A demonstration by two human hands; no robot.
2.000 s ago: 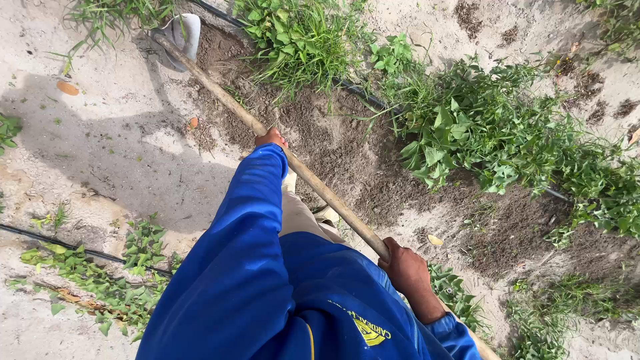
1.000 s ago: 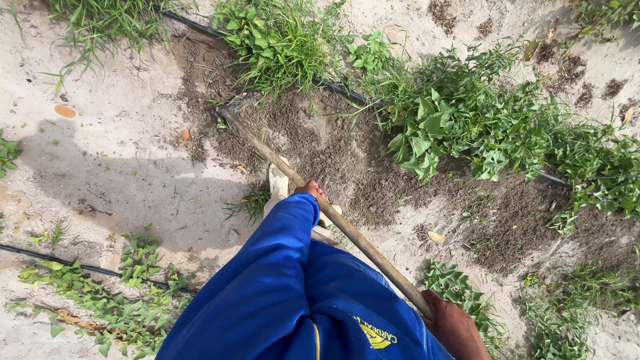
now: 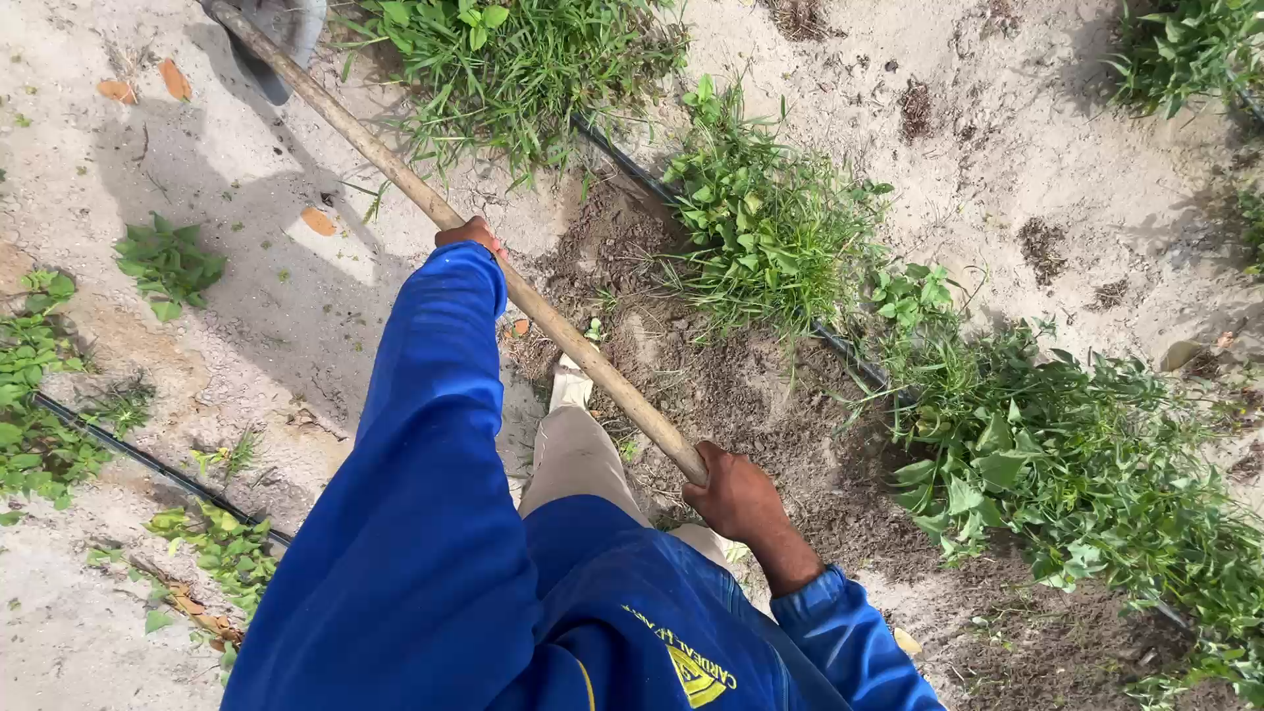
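My left hand (image 3: 474,235) is closed around the middle of a long wooden handle (image 3: 563,331). Lower down, my right hand (image 3: 736,494) grips the same handle near its lower end. The handle slants up to the top left, where the grey metal blade (image 3: 286,35) of what looks like a hoe is partly cut off by the frame edge. The blade casts a shadow on the sand, and whether it touches the ground cannot be told. Dark loosened soil (image 3: 770,395) lies between my feet and the plant row.
A leafy row with grass (image 3: 770,227) and broad-leaved plants (image 3: 1027,454) runs diagonally along a black irrigation hose (image 3: 632,168). Another black hose (image 3: 158,469) with low plants (image 3: 222,553) lies at the left. My shoe (image 3: 571,385) stands by the loosened soil.
The blade was at the soil beside the row a second ago; now it is farther out at the upper left, over pale sand. Both hands still hold the handle. The view has shifted.
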